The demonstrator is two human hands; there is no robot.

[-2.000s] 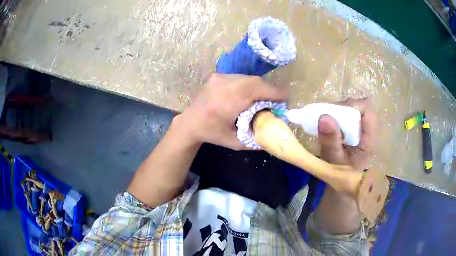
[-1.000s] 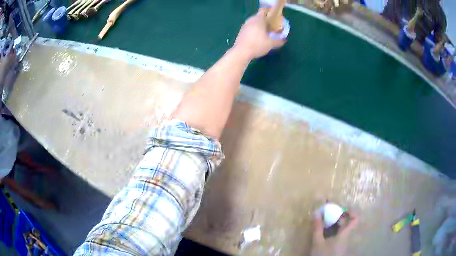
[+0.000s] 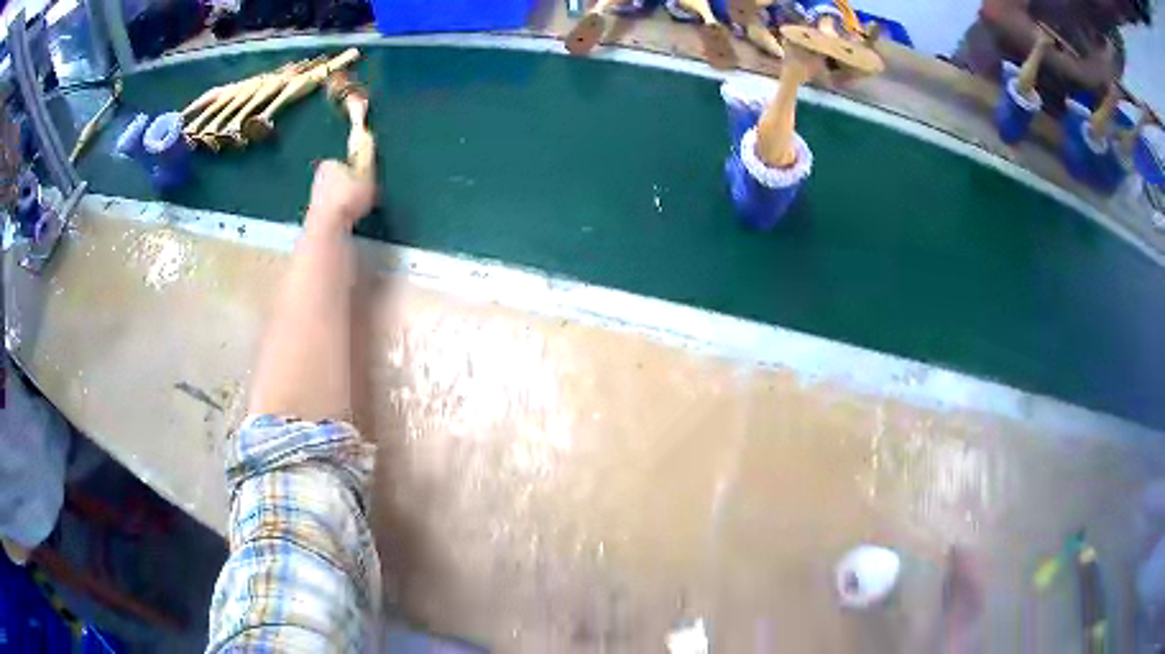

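Note:
My left hand (image 3: 340, 194) reaches over the green belt at the left, closed around a tan figurine leg (image 3: 362, 143) that points away from me. A blue trouser-leg piece (image 3: 763, 192) with white cuffs stands on the belt right of centre, a tan leg (image 3: 782, 113) rising from one tube. The white glue bottle (image 3: 869, 575) is on the bench at the lower right, apart from any clear hand. A reddish blur beside it may be part of my right hand; its state cannot be made out.
Several tan legs (image 3: 256, 105) and a blue piece (image 3: 166, 138) lie on the belt at left. A black-and-yellow knife (image 3: 1090, 590) and a white scrap (image 3: 687, 638) lie on the bench (image 3: 575, 447). More parts and a person (image 3: 1060, 58) are beyond the belt.
My left hand has let go of the blue assembly, now on the belt, moved left and taken hold of a tan leg. My right hand has left the glue bottle.

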